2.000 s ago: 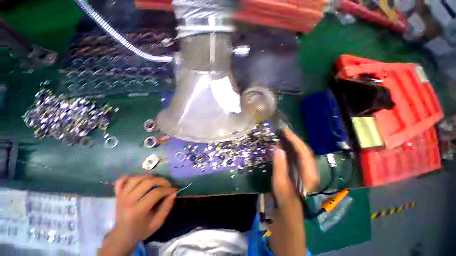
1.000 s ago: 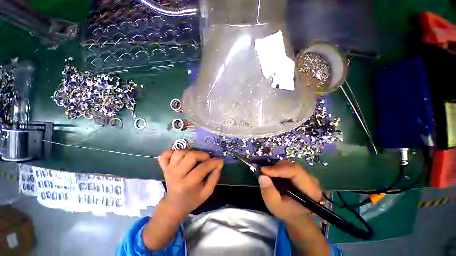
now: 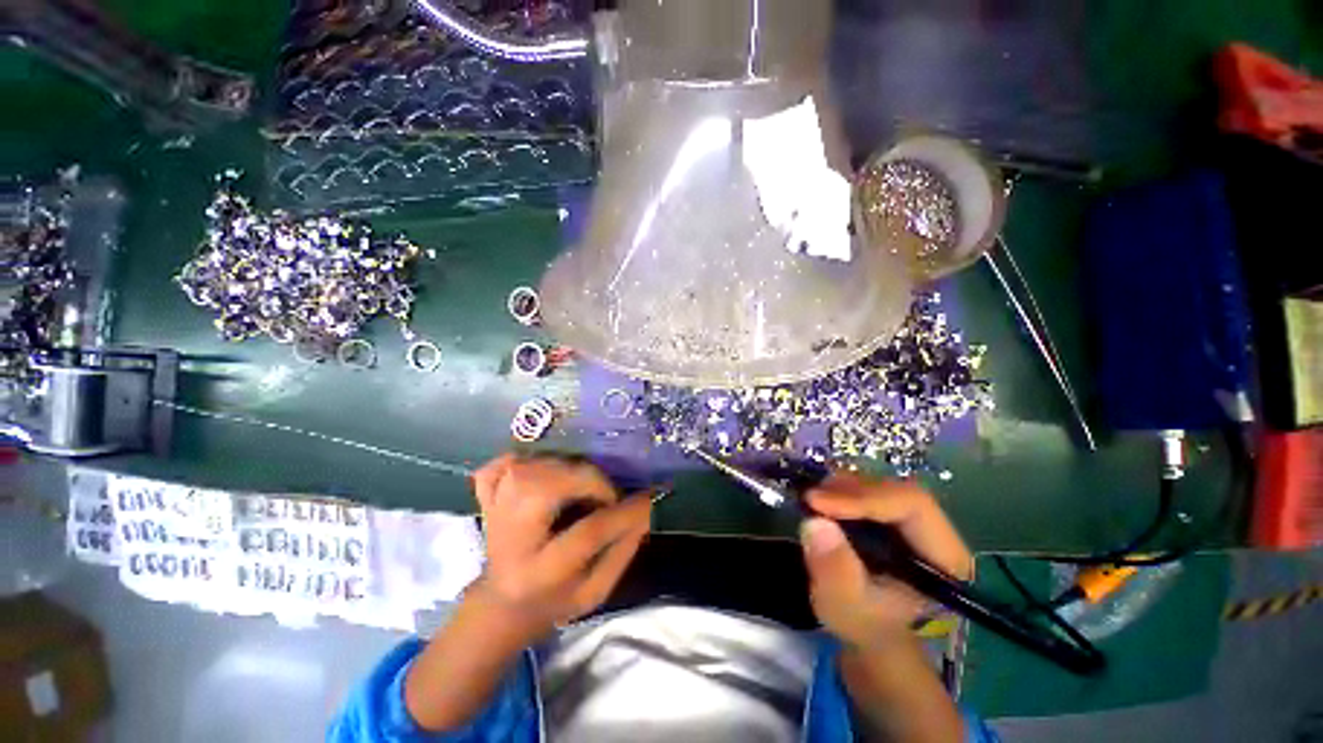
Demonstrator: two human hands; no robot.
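My left hand (image 3: 563, 534) is at the front bench edge, fingers closed on the thin solder wire (image 3: 312, 434), which comes in from the left. A small thin tip sticks out at its fingertips. I cannot tell whether a ring is between the fingers. My right hand (image 3: 888, 555) holds the black soldering iron (image 3: 1001, 617) like a pen, its thin tip pointing up-left at the near edge of the mat, right of my left fingertips and apart from them. Small silvery, dark and gold components (image 3: 856, 418) lie heaped on the purple-blue mat (image 3: 610, 436).
The cloudy hood (image 3: 711, 276) stands over the mat. A few rings (image 3: 533, 420) lie left of it, a ring pile (image 3: 298, 276) farther left, and the wire feeder (image 3: 80, 407) at far left. Right are the round tub (image 3: 929, 203), tweezers (image 3: 1048, 341) and blue box (image 3: 1172, 305).
The view has shifted since the first frame. My right hand has come from near the tub to the mat's near edge. Since one second ago, both hands have moved slightly towards me.
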